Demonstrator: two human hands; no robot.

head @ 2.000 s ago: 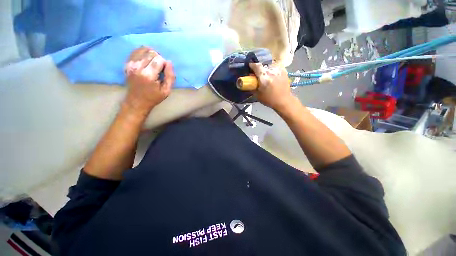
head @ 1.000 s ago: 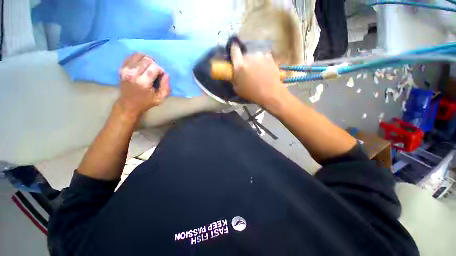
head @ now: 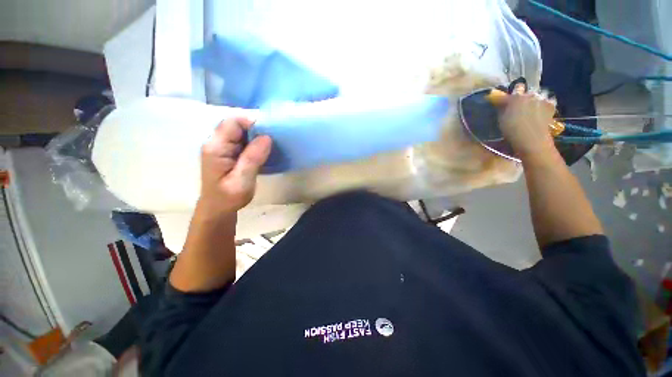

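Note:
A light blue fabric panel (head: pixel 361 134) lies across the near part of the padded ironing table, slightly blurred. My left hand (head: pixel 234 163) grips its left end between thumb and fingers. My right hand (head: pixel 527 121) is closed on the handle of the steam iron (head: pixel 480 118), which stands to the right of the panel, near the scorched patch, with its tip pointing left. I cannot tell whether its soleplate touches the cover. More blue fabric (head: pixel 269 77) lies behind the panel, crumpled.
The white padded table (head: pixel 140 158) has a rounded left end with clear plastic (head: pixel 70 162) hanging off it. Blue hoses (head: pixel 623 138) run from the iron to the right. Dark fabric hangs behind the iron. White scraps lie on the floor at the right.
The iron has moved right, off the blue panel. My left hand has changed from resting on the panel to pinching its left end. The view has shifted, showing the table's left end.

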